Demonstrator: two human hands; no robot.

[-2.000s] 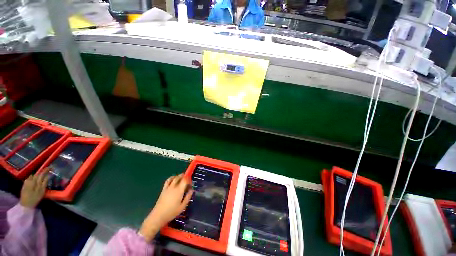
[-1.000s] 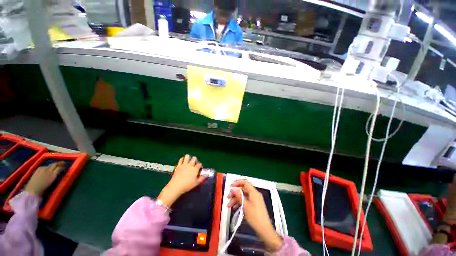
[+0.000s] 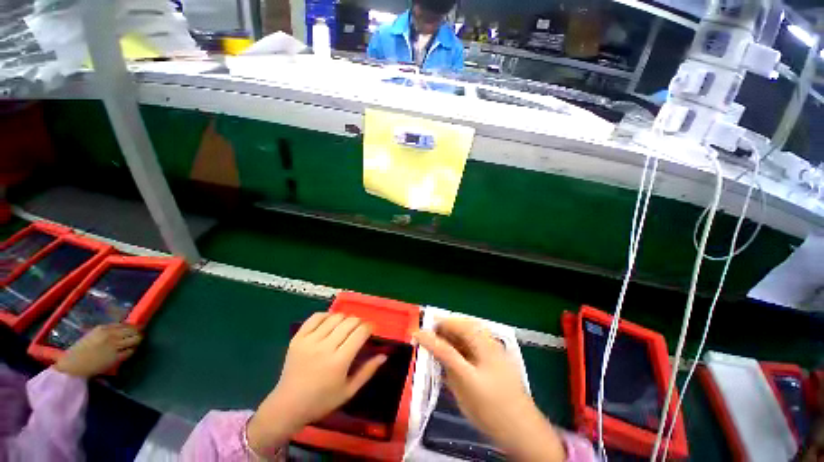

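A red tray (image 3: 411,316) lies on the green belt, with its solid red floor showing at the top. A dark tablet (image 3: 390,383) is shifted towards me over its lower part. My left hand (image 3: 316,374) holds the tablet near its upper end and covers its left side. My right hand (image 3: 483,374) is just right of the tray's top, its fingertips pinching the white cable (image 3: 428,397); the plug is hidden. A white tray (image 3: 515,347) with a dark tablet (image 3: 447,426) lies alongside, partly under my right hand.
Another person's hand (image 3: 99,350) touches a red tray (image 3: 161,287) at left. White cables (image 3: 635,244) hang from a socket tower (image 3: 714,77) past a red tray (image 3: 673,388) at right. A raised white shelf (image 3: 280,95) runs behind; a person in blue (image 3: 443,50) is beyond it.
The tablet has moved towards me, exposing the red tray's floor at the top. My left hand has come down with it. My right hand has shifted slightly right, still holding the cable.
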